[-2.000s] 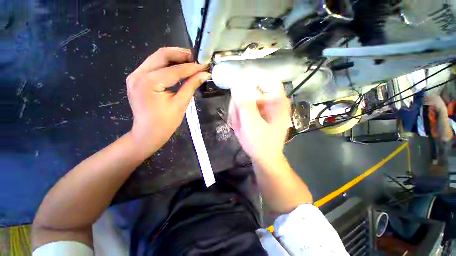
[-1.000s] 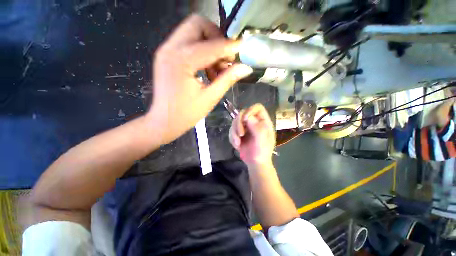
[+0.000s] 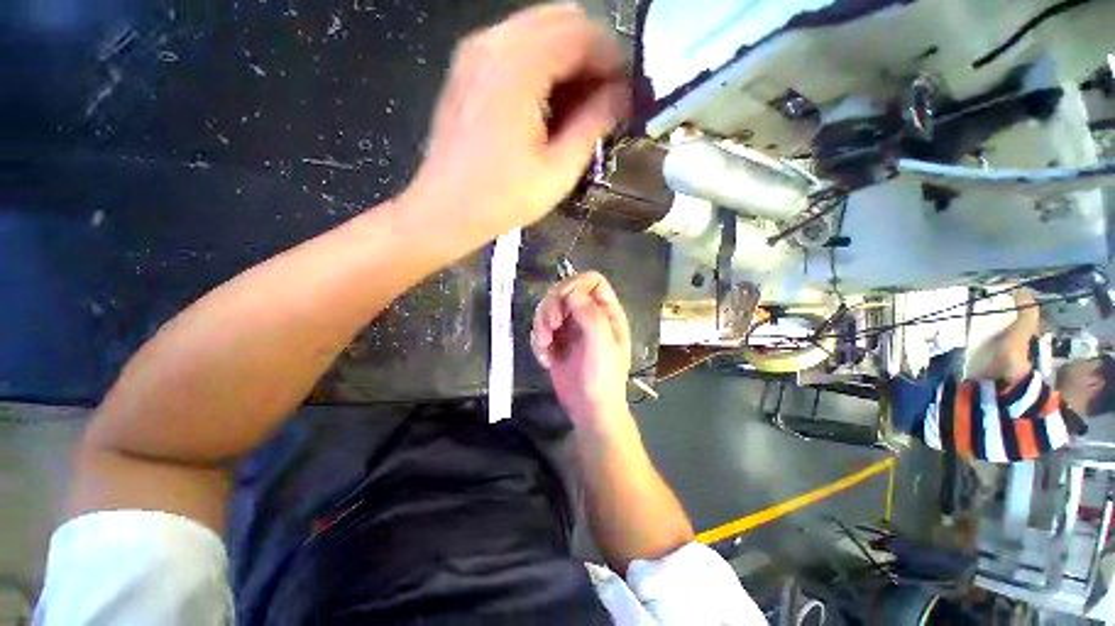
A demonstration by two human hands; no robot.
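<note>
My left hand [image 3: 520, 128] is raised over the black table near the machine's arm end. It is blurred, its fingers are curled, and whether it holds anything cannot be told. My right hand [image 3: 587, 342] is closed around the thread snips [image 3: 564, 268], whose metal tip shows above the fingers. A fine thread [image 3: 585, 220] runs between the area under my left hand and the snips. The white strip [image 3: 501, 330] lies on the table, its upper end hidden behind my left wrist. The sewing machine [image 3: 1003, 232] has a pale rounded tube [image 3: 734, 177] right of my left hand.
The scratched black table [image 3: 245, 159] extends left. Black cables [image 3: 880, 320] cross at the right, by a pale-yellow tape roll [image 3: 789, 355]. A person in a striped top [image 3: 997, 416] is at the far right. A yellow line [image 3: 795, 501] marks the floor.
My left hand has moved from the arm end up, then right in the picture. My right hand has left the machine and dropped lower, with the snips showing. The view has shifted.
</note>
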